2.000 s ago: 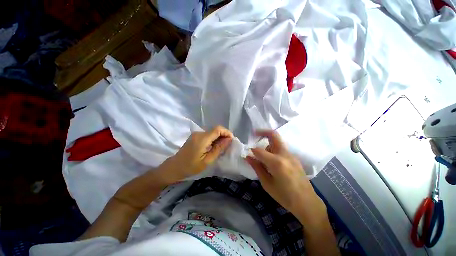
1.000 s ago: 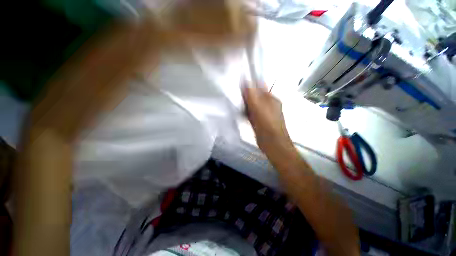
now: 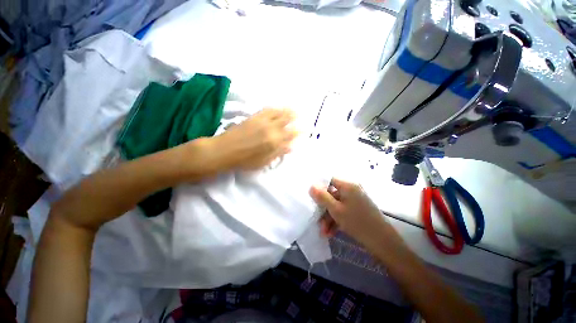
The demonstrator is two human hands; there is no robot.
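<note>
White fabric [image 3: 221, 221] spreads over the near table edge and my lap, with a dark green section [image 3: 180, 113] at the left. My left hand [image 3: 262, 139] lies on the white cloth left of the needle area; glare washes out its fingertips, so a grip cannot be told. My right hand [image 3: 341, 205] pinches the cloth's right edge between thumb and fingers near the table edge. A narrow white end with loose threads hangs below it. The sewing machine head [image 3: 442, 76] stands at the right, its presser foot area [image 3: 379, 140] in glare, with no cloth seen under it.
Scissors [image 3: 451, 214] with one red and one blue handle lie below the machine head. Light blue cloth [image 3: 44, 57] is heaped at the upper left. A grey ruler strip [image 3: 357, 255] runs along the near table edge. A dark object [image 3: 537, 293] is at the lower right.
The view has turned toward the machine. The white cloth has come from the lap onto the table beside the machine, and the green section now shows. The red sections are out of view.
</note>
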